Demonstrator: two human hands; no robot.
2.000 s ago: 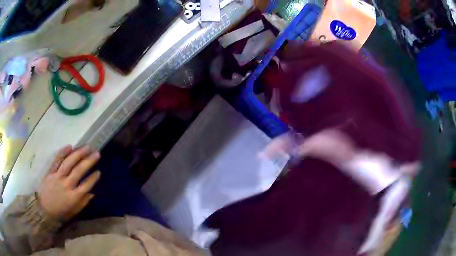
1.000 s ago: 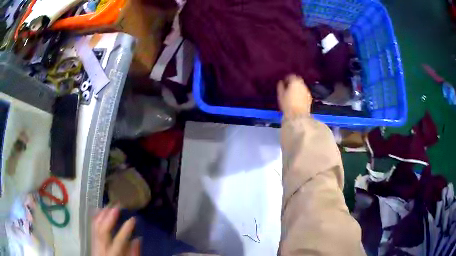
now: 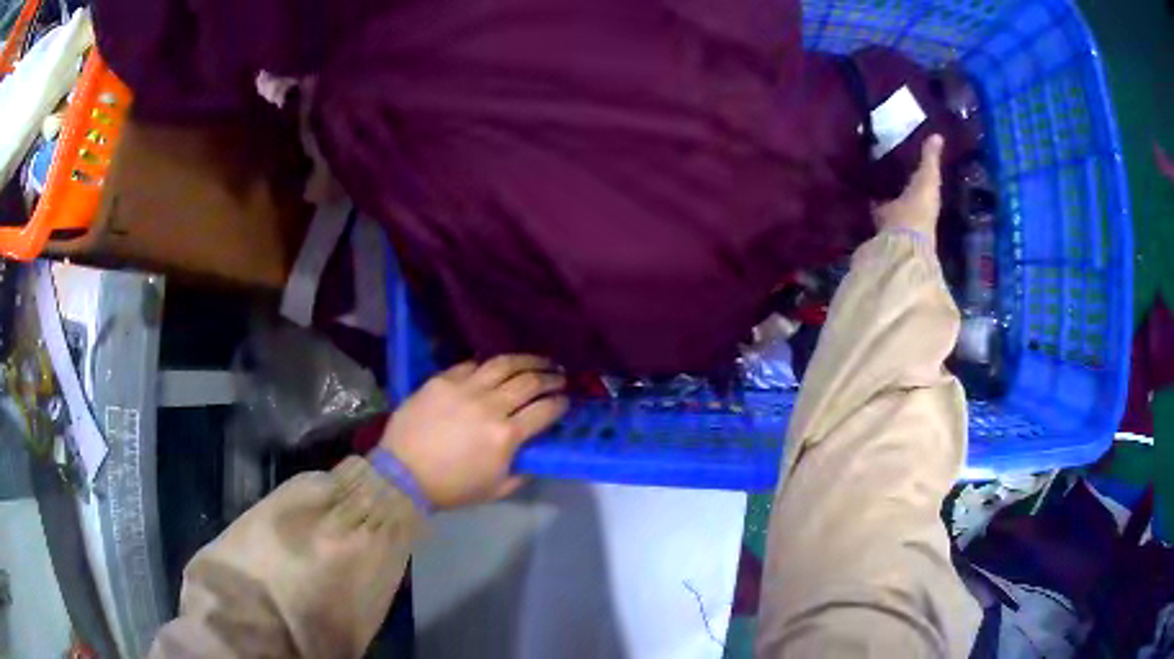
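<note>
A large dark maroon cloth (image 3: 579,180) is heaped over the left part of a blue plastic basket (image 3: 670,451) and hangs past its left side. A smaller maroon bundle with a white label (image 3: 897,121) lies in the basket at the right. My left hand (image 3: 479,431) grips the near rim at the left, fingers over the edge beside the cloth. My right hand (image 3: 914,200) reaches into the basket at the bundle, just below the label. Its fingers are partly hidden, so its grip is unclear.
An orange basket (image 3: 97,142) and a cardboard box (image 3: 193,206) are at upper left. The table edge with a measuring scale (image 3: 122,515) is at left. A white board (image 3: 579,566) lies below the basket. Maroon and pale cloth pieces (image 3: 1056,554) lie at lower right, on the green floor.
My left hand has moved from beside the table to the blue basket's rim. My right hand has moved right and deeper into the basket. The view is closer to the basket.
</note>
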